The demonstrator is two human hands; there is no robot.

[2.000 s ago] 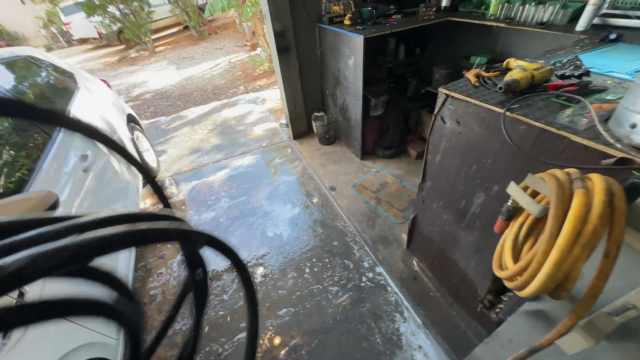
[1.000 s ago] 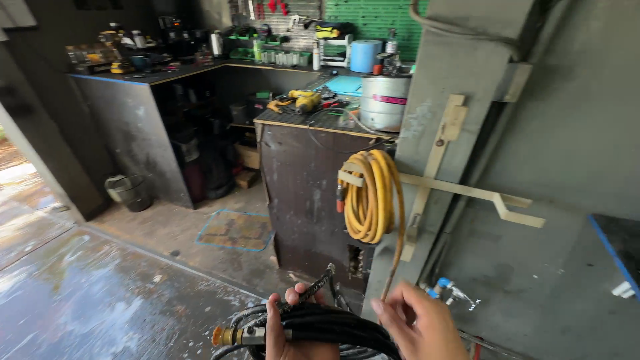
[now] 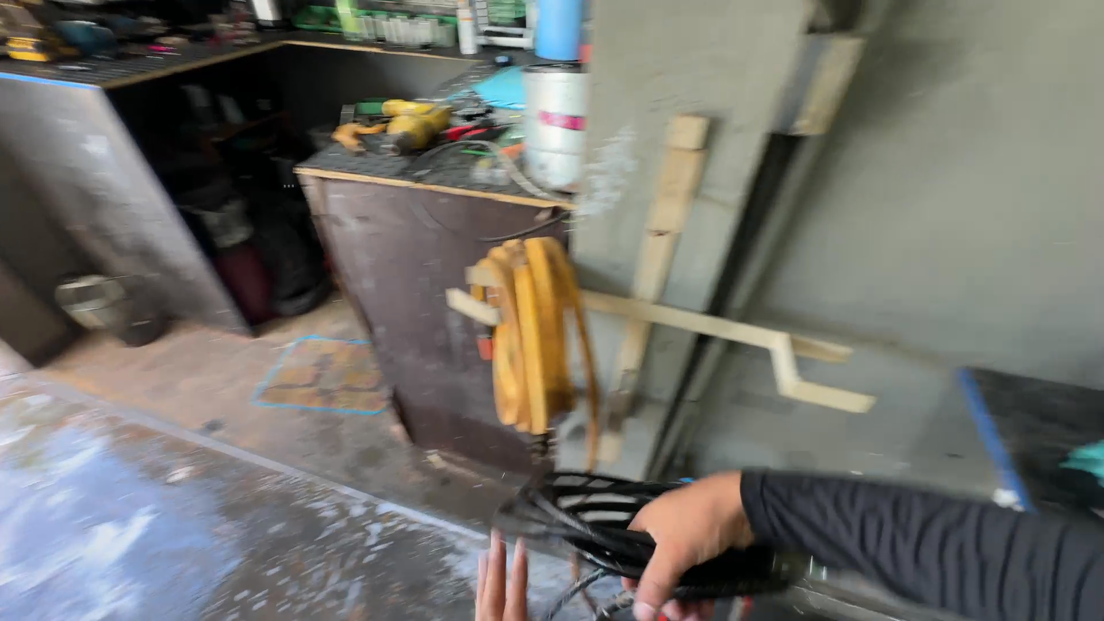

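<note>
A coil of black hose point(image 3: 604, 535) is gripped in my right hand point(image 3: 690, 535), whose fingers wrap over it at the lower centre right. My left hand point(image 3: 502, 582) shows only some raised fingers at the bottom edge, left of the coil and apparently not holding it; its palm is out of view. A coiled yellow hose point(image 3: 530, 336) hangs on a wooden bracket point(image 3: 690, 319) just beyond the black coil, with one end dangling down.
Behind the yellow hose stands a dark workbench point(image 3: 431, 259) with a yellow power tool point(image 3: 414, 123) and a white canister point(image 3: 554, 129) on top. A bucket point(image 3: 95, 302) is on the floor at left. A dark panel with a blue edge point(image 3: 992, 431) juts in at right. The floor looks wet.
One second ago both hands were at the black coil; now my right hand grips it and my left hand's fingers are at its left. The view has swung right since the first frame.
</note>
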